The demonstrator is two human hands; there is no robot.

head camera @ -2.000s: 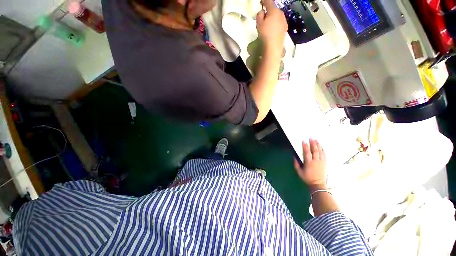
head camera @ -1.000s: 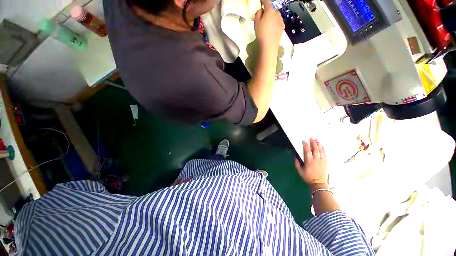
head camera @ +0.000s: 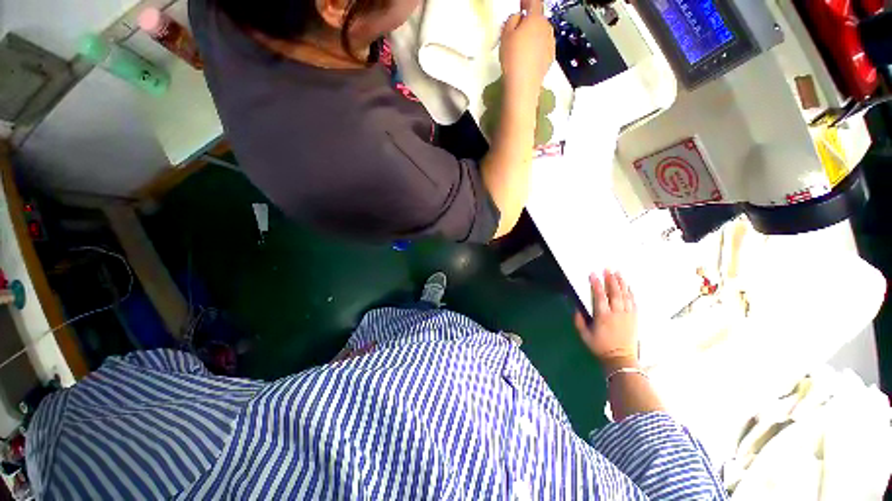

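My right hand (head camera: 611,318) lies palm down and empty on the edge of the white work table (head camera: 577,220), fingers slightly spread. Only a small strip of my left hand (head camera: 356,351) shows at the front of my striped shirt; the rest is hidden. Ahead, another worker's hand (head camera: 526,47) is beside the needle area of the cream pattern sewing machine (head camera: 763,127). Cream cloth (head camera: 455,49) and an olive lobed piece (head camera: 544,115) lie beside that worker's arm. The control panel (head camera: 696,29) is lit blue.
The worker in a dark grey shirt (head camera: 333,147) leans over the table at front left. Cream garment pieces (head camera: 817,440) are heaped at lower right. Small red-handled snips, perhaps, (head camera: 707,286) lie on the table. Pink and green bottles (head camera: 125,65) stand at upper left. The floor (head camera: 323,279) is green.
The other worker's head and shoulder have shifted slightly left, and more of the cream cloth and olive piece shows. My right hand stays in place on the table.
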